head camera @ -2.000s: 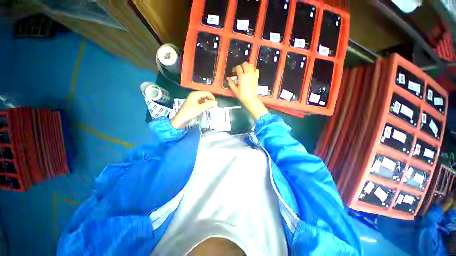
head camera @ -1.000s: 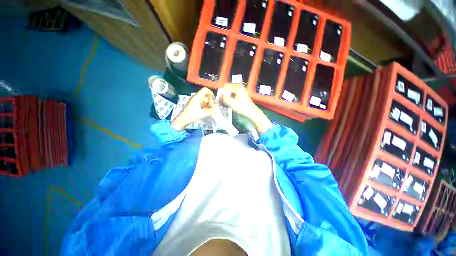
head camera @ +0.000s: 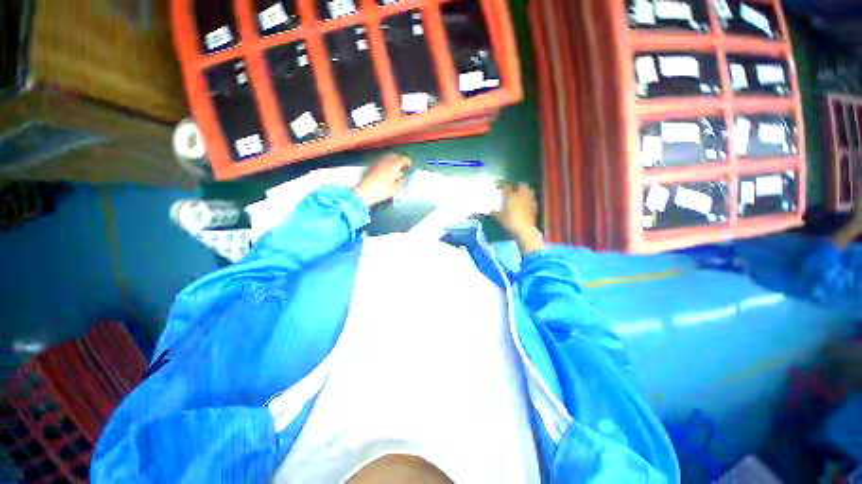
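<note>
My left hand [head camera: 383,179] and my right hand [head camera: 518,210] are low over the bench, apart, with a blurred white label sheet [head camera: 463,192] between them. The fingers of each hand are closed at an end of the sheet. Its print cannot be read. A white strip [head camera: 425,223] hangs from it toward my body. The orange-red tray [head camera: 518,47] lies beyond my hands. Its pockets hold black units [head camera: 358,71], and each unit of the front row bears a white label [head camera: 366,114] at its near end.
More white paper [head camera: 307,189] lies left of my left hand. A label roll [head camera: 210,215] and a second roll [head camera: 189,140] are at the left. A blue pen [head camera: 455,164] lies behind the sheet. A tall tray stack [head camera: 586,123] stands right, another [head camera: 85,378] lower left.
The view has swung right. My hands have left their close pinch and moved apart, my right hand to the right. The front-left unit now bears a white label.
</note>
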